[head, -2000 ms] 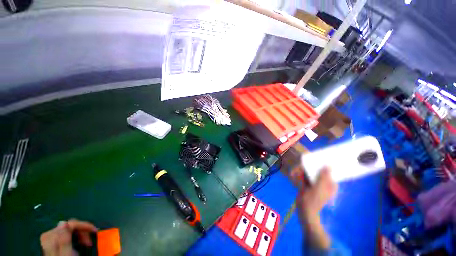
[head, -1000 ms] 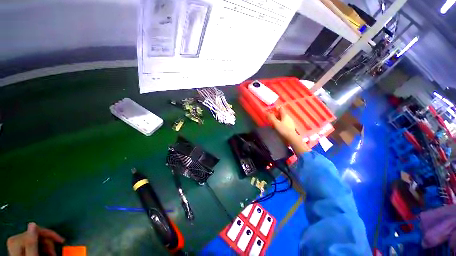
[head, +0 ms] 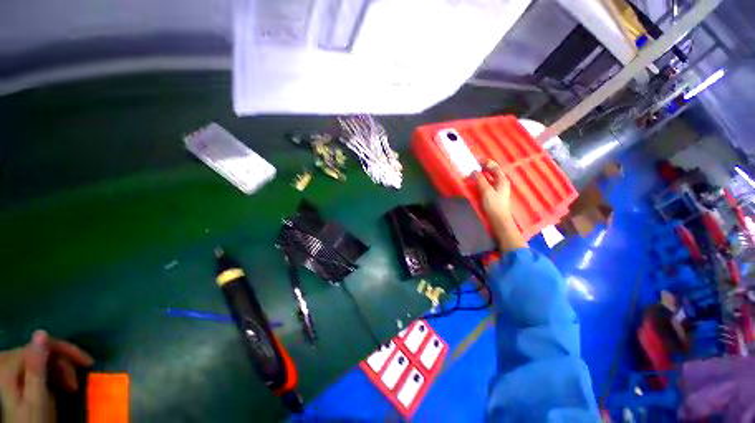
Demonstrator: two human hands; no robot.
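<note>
A white unit [head: 457, 154] with a round black window lies in the red compartment tray [head: 530, 186] at the upper right. My right hand [head: 497, 192] reaches over the tray with its fingers on the unit's lower end. My left hand [head: 37, 372] is at the lower left, cut off by the edge, fingers bent. An orange square [head: 108, 397] is beside it, with a dark area between; whether the hand holds anything is unclear. A second red tray [head: 406, 396], lower and off the bench edge, holds several white units with black windows.
The green bench holds a black-orange screwdriver [head: 252, 330], blue stick [head: 197, 314], dark pen-like tool [head: 300, 301], black fan [head: 323, 246], black box with cables [head: 414, 240], pale leads [head: 372, 153], small parts [head: 327, 157] and pale translucent block [head: 229, 157]. A printed sheet [head: 372, 58] hangs above.
My right hand has brought the white unit from the air over the floor into the upper red tray. Its fingers have moved from just below the unit onto its end. The view has shifted.
</note>
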